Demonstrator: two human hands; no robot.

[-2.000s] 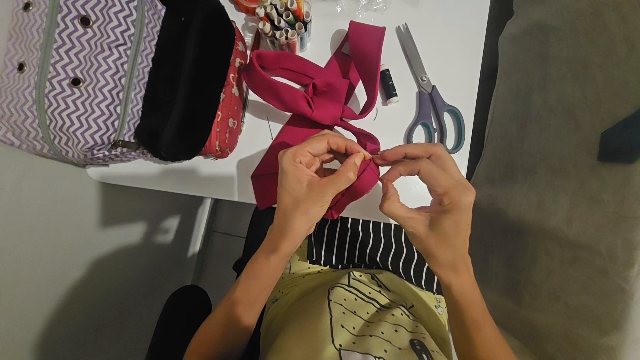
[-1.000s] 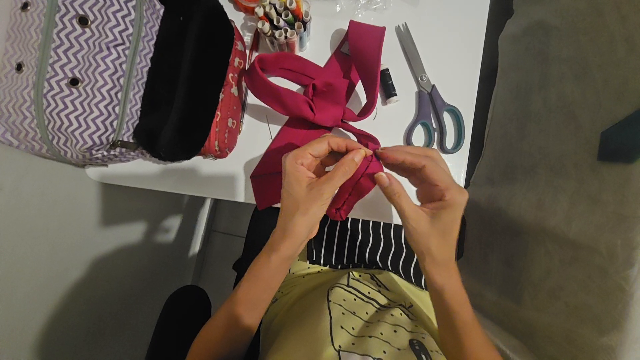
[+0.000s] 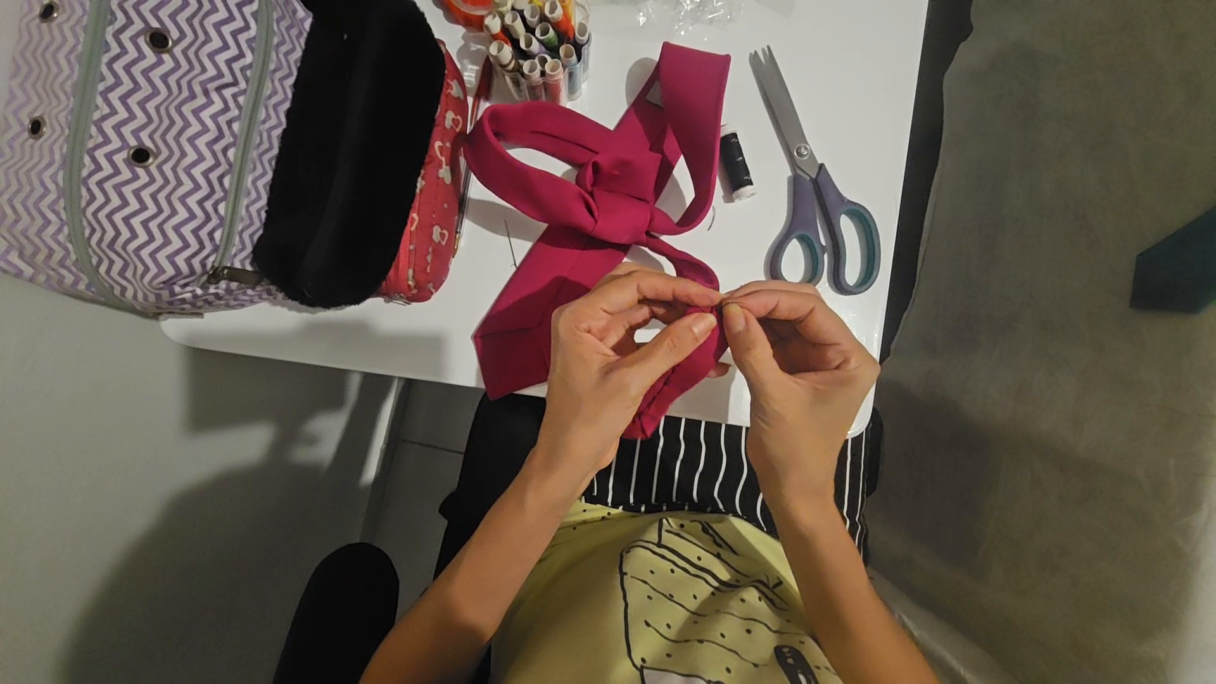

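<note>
A knotted magenta fabric necktie (image 3: 622, 204) lies on the white table, its narrow part running down under my hands. My left hand (image 3: 632, 356) pinches that magenta fabric between thumb and fingers. Against it, the thumb and forefinger of my right hand (image 3: 793, 366) are closed at the fabric's edge; whether they hold a needle or thread is too small to tell. Beyond my right hand lie scissors (image 3: 822, 180) with purple and teal handles, blades pointing away. A spool of black thread (image 3: 735, 164) rests between the tie and the scissors.
A clear container of thread spools (image 3: 546, 52) stands at the table's far side, with clear plastic (image 3: 689, 11) beside it. At left are a purple-and-white zigzag bag (image 3: 171, 123), a black fuzzy item (image 3: 351, 152) and a red patterned case (image 3: 437, 209). The white table's edge (image 3: 313, 356) runs near my lap.
My right hand has moved in against my left fingertips at the fabric; two seconds ago its fingers were more spread. The tie, scissors and spool have stayed in place.
</note>
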